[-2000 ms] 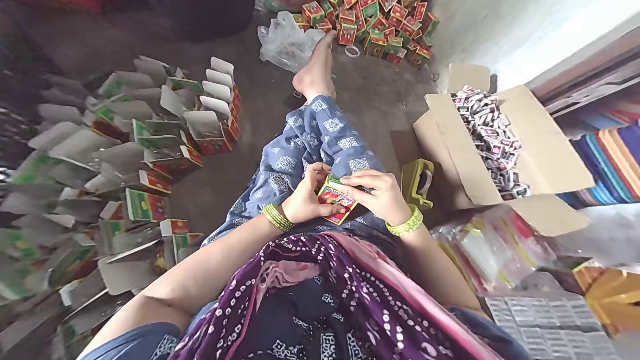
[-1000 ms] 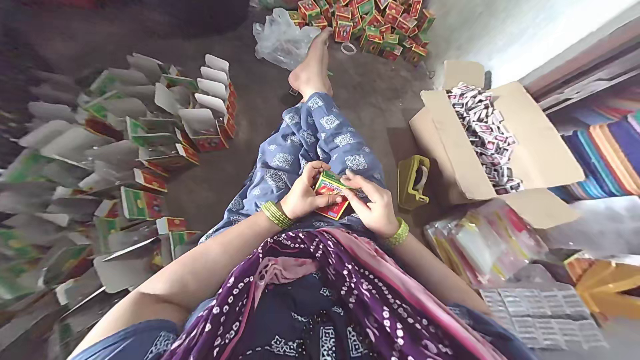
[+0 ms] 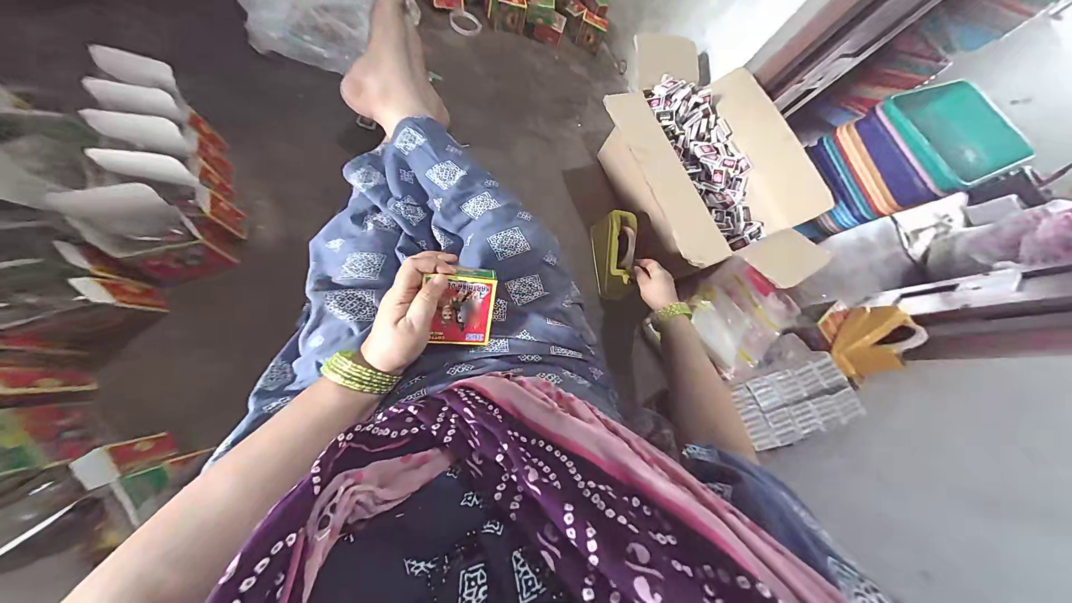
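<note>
My left hand (image 3: 416, 310) grips a small red and yellow printed carton (image 3: 469, 312) by its left side, above my lap. The carton has a green edge at its top and bears writing and a picture. My right hand (image 3: 654, 285) is stretched out to the right, its fingertips at a yellow tape dispenser (image 3: 614, 255) that holds a pale roll of tape. Whether those fingers pinch the tape's end cannot be made out. The dispenser rests on the floor, beside an open cardboard box (image 3: 649, 197) filled with small printed packets (image 3: 703, 151).
Rows of cartons with raised white flaps (image 3: 134, 130) stand at left. More cartons (image 3: 544, 21) lie beyond my foot, near a clear plastic bag (image 3: 306, 29). Plastic packets (image 3: 737, 314), blister-like packs (image 3: 796, 400) and stacked coloured trays (image 3: 959, 134) are at right.
My right hand has left the carton and moved right to the tape dispenser. The left hand still holds the carton, whose printed face now shows more fully.
</note>
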